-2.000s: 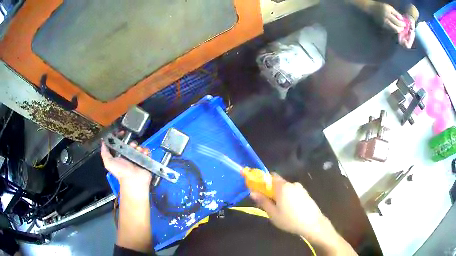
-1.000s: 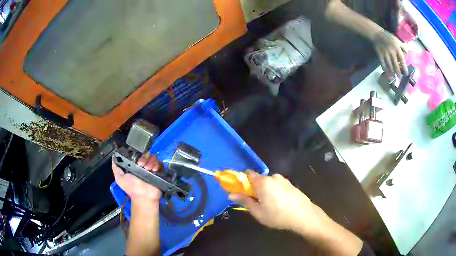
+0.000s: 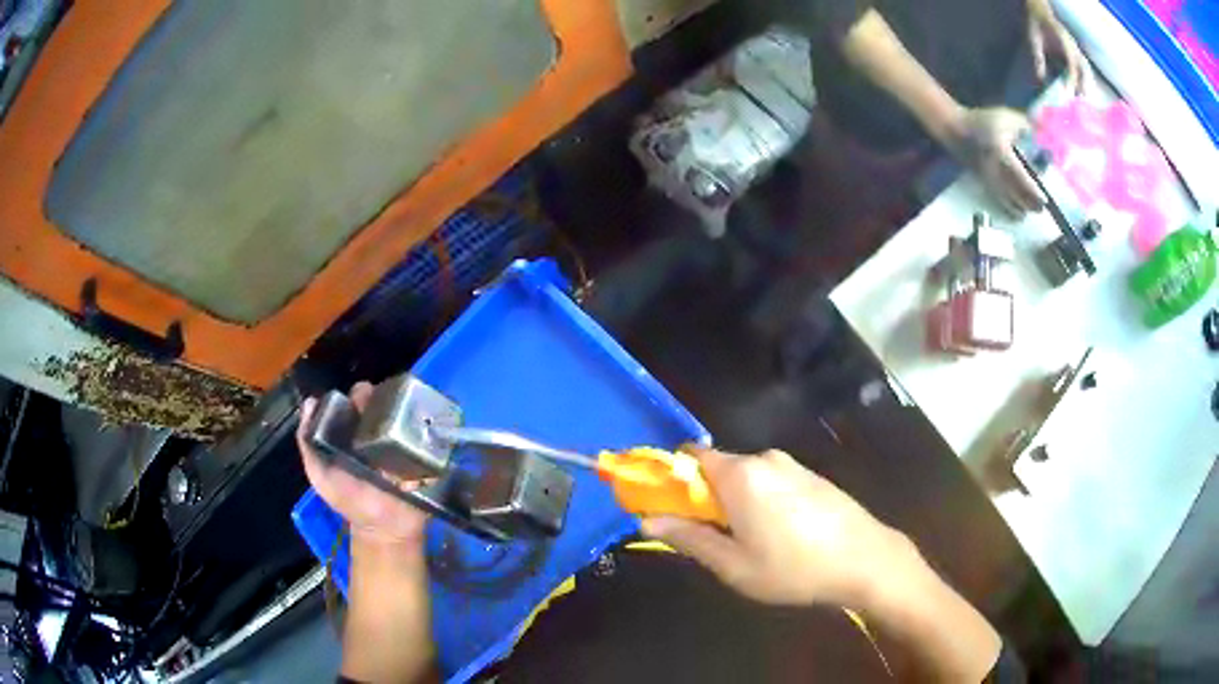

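My left hand (image 3: pixel 358 484) holds a mould core insert (image 3: pixel 408 425), a dark metal bar with two square grey blocks facing up, over the blue crate (image 3: pixel 628 388). My fingers are partly hidden behind the bar. My right hand (image 3: pixel 789 528) is closed on the orange-yellow handle of a pry screwdriver (image 3: pixel 662 484). Its thin metal shaft reaches left, and its tip is at the face of the upper left block. Whether the tip touches cannot be told for sure. A dark coiled item lies in the crate below the insert.
A white-topped table (image 3: pixel 1069 561) at right holds a pinkish core insert (image 3: pixel 973 321), a flat metal insert plate (image 3: pixel 1052 425), pink parts (image 3: pixel 1110 160) and a green packet (image 3: pixel 1176 278). Another person's hand (image 3: pixel 996 158) is on a dark metal piece there. The orange-framed door (image 3: pixel 288 341) is upper left.
The insert has turned in my left hand so its blocks face up. The screwdriver tip moved from the right block to the left one. The other person's hand moved onto the dark metal piece.
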